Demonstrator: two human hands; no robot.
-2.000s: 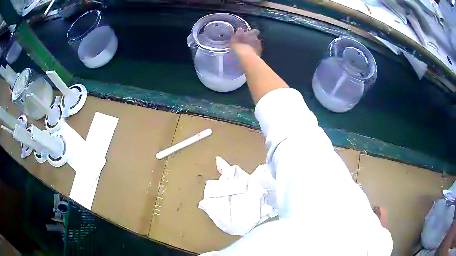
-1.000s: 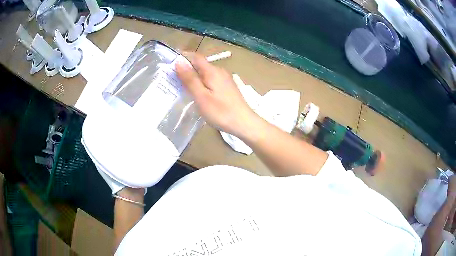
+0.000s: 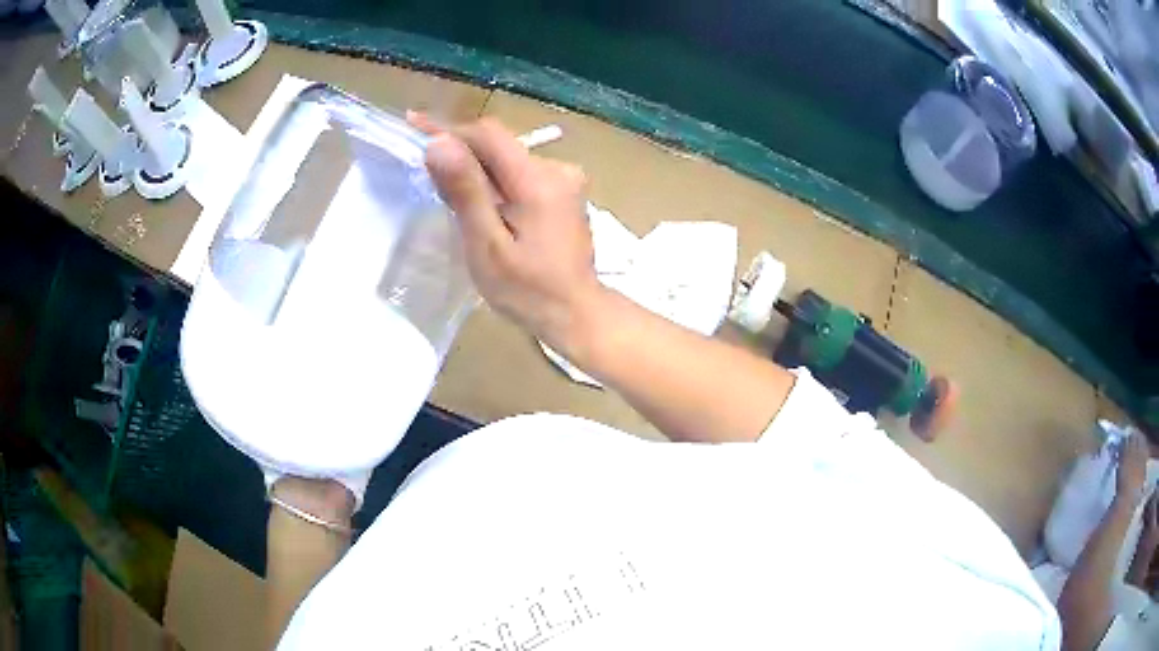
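I hold a see-through tank (image 3: pixel 311 369) with a milky white rounded end over the bench's near left part, tilted, its white end towards me. My bare right hand (image 3: pixel 508 216) grips the clear rim at the top. My left hand (image 3: pixel 309 490) is under the white end; it is mostly hidden, with only a bit of white glove and the wrist showing. A crumpled white cloth (image 3: pixel 680 274) lies on the bench just beyond my right forearm. The end of a white rod (image 3: pixel 540 135) shows beyond my right hand.
Disc-and-stem inserts (image 3: pixel 159 159) stand at the left beside a flat white strip (image 3: pixel 216 159). A green motor (image 3: pixel 845 343) with a pale and a reddish wheel sits right of the cloth. Another tank (image 3: pixel 951 150) is on the conveyor (image 3: pixel 712 89). A person's arm (image 3: pixel 1106 547) is far right. Cartons (image 3: pixel 210 591) stand below.
My right hand has left the conveyor and brought the tank back over the bench, where my left hand now supports it. Since one second ago the tank has shifted slightly left and tilted a little.
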